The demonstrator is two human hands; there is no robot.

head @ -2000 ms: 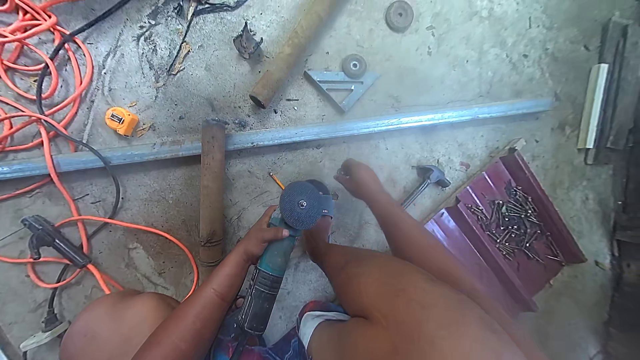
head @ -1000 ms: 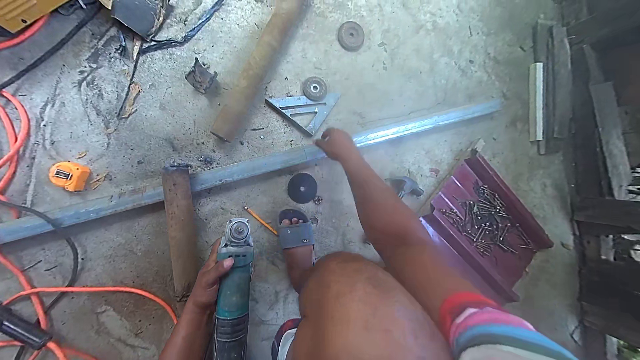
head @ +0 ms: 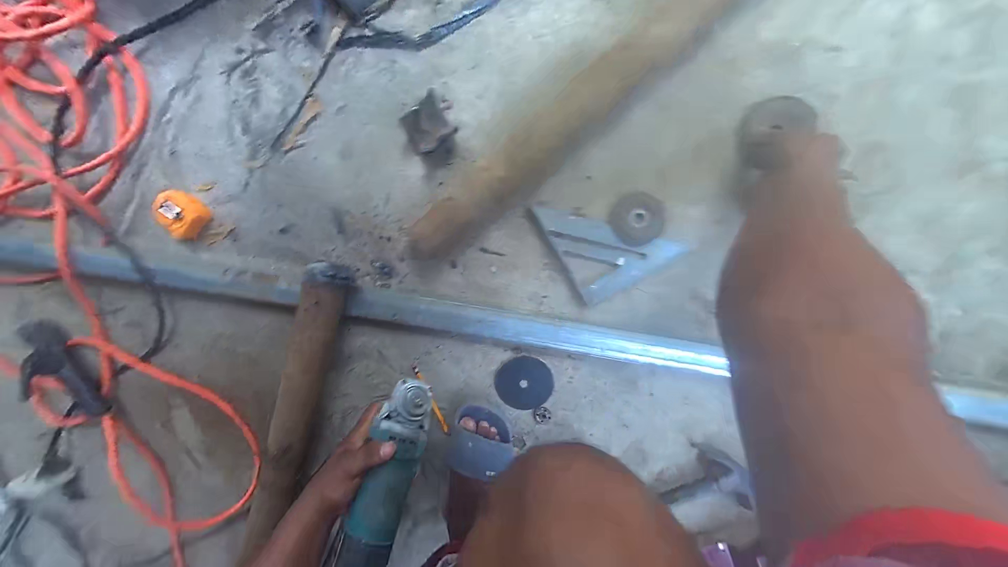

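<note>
My left hand (head: 356, 465) grips the body of a teal angle grinder (head: 386, 488), whose bare spindle faces up with no disc on it. My right hand (head: 807, 153) reaches far forward and touches a round grey disc (head: 776, 122); motion blur hides whether the fingers are closed on it. A thin dark cutting disc (head: 524, 382) lies on the concrete near my sandalled foot, with a small round metal nut (head: 542, 415) beside it. A smaller grinding disc (head: 637, 219) rests at the edge of a metal speed square (head: 602, 256). A yellow pencil (head: 431, 402) lies by the grinder head.
A long metal bar (head: 472, 323) crosses the floor, meeting the end of a rusty pipe (head: 303, 378). Another pipe (head: 567, 118) lies beyond. Coiled orange cord (head: 118, 150), a clamp-like black tool (head: 63, 370) and an orange tape measure (head: 182, 214) are left. A hammer (head: 720, 472) lies right.
The cutting disc was on the grinder two seconds ago and lay on the floor one second ago. My right hand has since moved forward from near the speed square to the far disc.
</note>
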